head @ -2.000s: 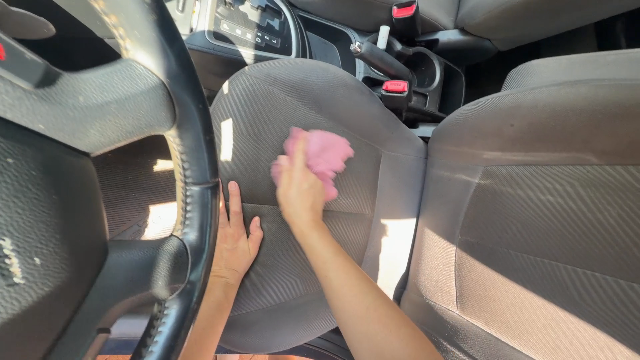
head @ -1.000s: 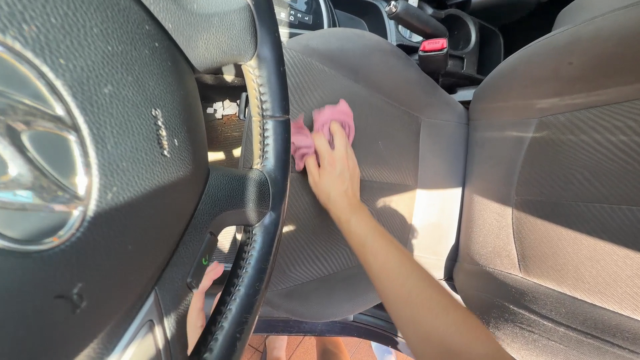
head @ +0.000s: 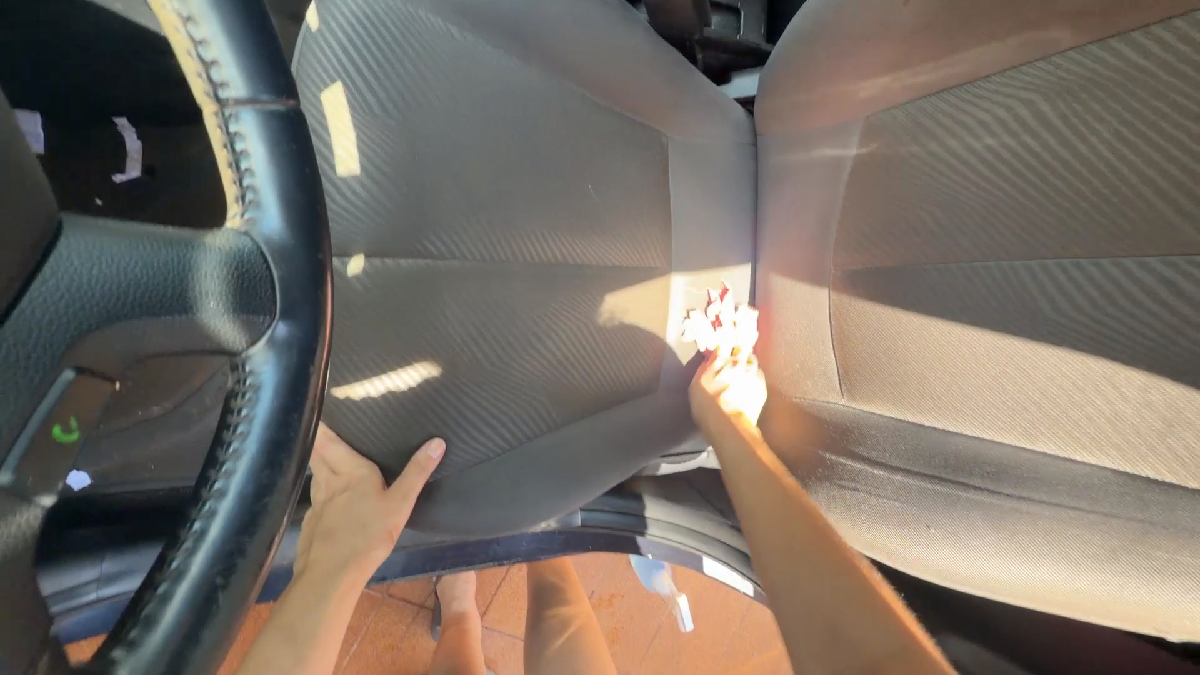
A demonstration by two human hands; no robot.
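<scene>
My right hand (head: 731, 384) grips a crumpled pink cloth (head: 722, 322), washed out by bright sun, at the rear outer corner of the car seat cushion (head: 506, 216), close to where it meets the backrest (head: 1012, 337). With fingers spread, my left hand (head: 361, 497) rests on the front outer edge of the cushion beside the steering wheel. It holds nothing; some of its fingers are hidden behind the wheel rim and the seat edge.
The steering wheel (head: 295, 234) fills the left side. Below the seat runs the door sill (head: 525, 546). Outside, on the reddish tiled ground (head: 609, 586), are bare legs and a clear bottle (head: 658, 577). Part of the centre console (head: 717, 28) shows at the top.
My right hand has moved with the cloth from the middle of the cushion to its rear outer corner. My left hand, mostly hidden behind the wheel one second ago, shows on the cushion's edge. The view has shifted.
</scene>
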